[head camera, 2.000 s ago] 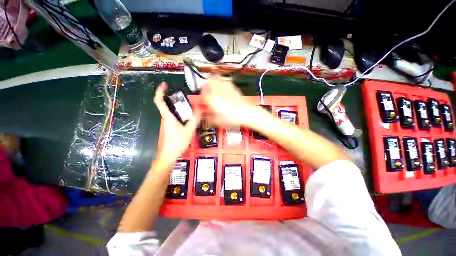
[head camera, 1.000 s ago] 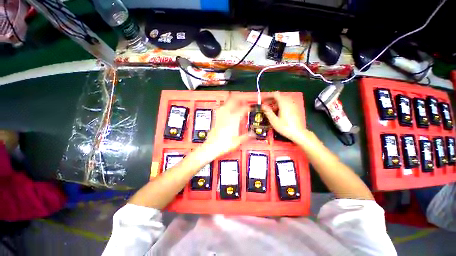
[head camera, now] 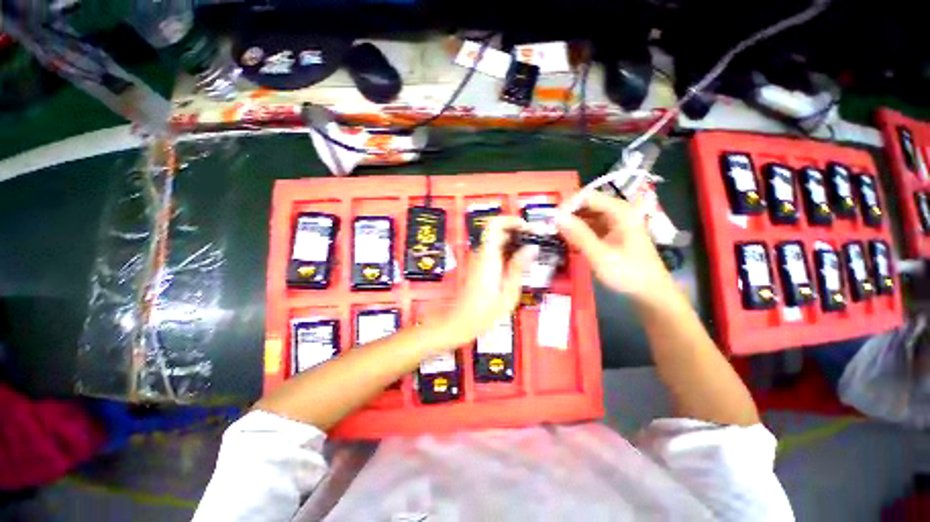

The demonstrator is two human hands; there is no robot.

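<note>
A red-orange tray (head camera: 438,413) lies in front of me with black handheld devices in its pockets. My left hand (head camera: 497,280) holds one handheld device (head camera: 540,267) above the right side of the tray. My right hand (head camera: 604,240) pinches the end of the white cable (head camera: 653,124) at the top of that device; whether the plug is in cannot be told. The lower right pocket shows only a white label (head camera: 554,321). A dark cable runs to the top of a device (head camera: 425,243) in the back row.
A second red tray (head camera: 714,245) with devices lies to the right, with part of another beyond. White scanners (head camera: 372,146) lie behind the tray. Computer mice (head camera: 374,71) and a small black box (head camera: 520,82) sit on the ledge. Taped-down wires (head camera: 153,275) are on the left.
Both hands have moved from the back-row device to the right side. The left has lifted a device, and the right has taken hold of the white cable. The view has shifted, with the trays further left.
</note>
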